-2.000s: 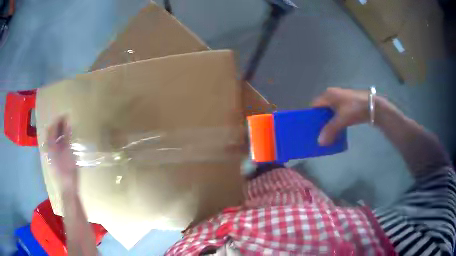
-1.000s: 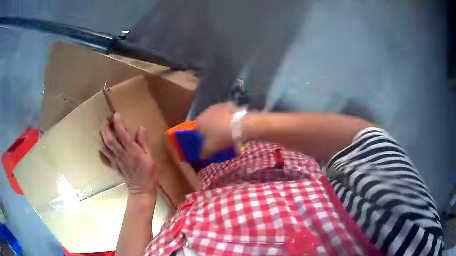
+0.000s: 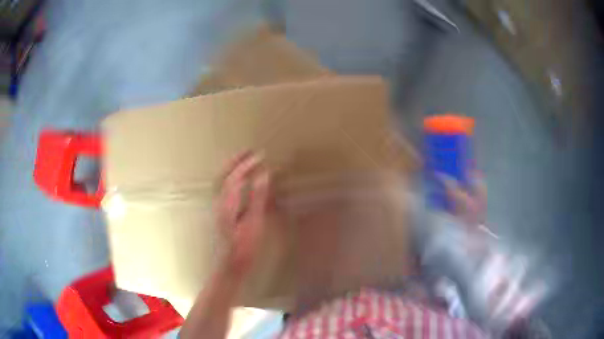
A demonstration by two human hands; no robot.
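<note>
A large brown carton (image 3: pixel 172 145) stands in front of me with its top flaps down and a seam running left to right across it. My left hand (image 3: pixel 246 205) lies on the top near the seam, fingers apart, holding nothing. My right hand (image 3: pixel 467 198) is right of the carton, blurred, and grips the blue and orange tape gun (image 3: pixel 449 155), orange end up. The gun is apart from the carton top. Blur hides whether tape runs from it to the seam.
Red plastic stools show left of the carton (image 3: pixel 56 165) and at the lower left (image 3: pixel 86 308). A blue object (image 3: pixel 45 319) is at the lower left corner. Brown cardboard (image 3: pixel 523 40) lies on the grey floor at the upper right. Another cardboard piece (image 3: pixel 265 59) shows behind the carton.
From one second ago, the view has swung and the carton appears squarer and further right. My right hand has moved the tape gun away from the carton's near side, out to the right, and turned it upright.
</note>
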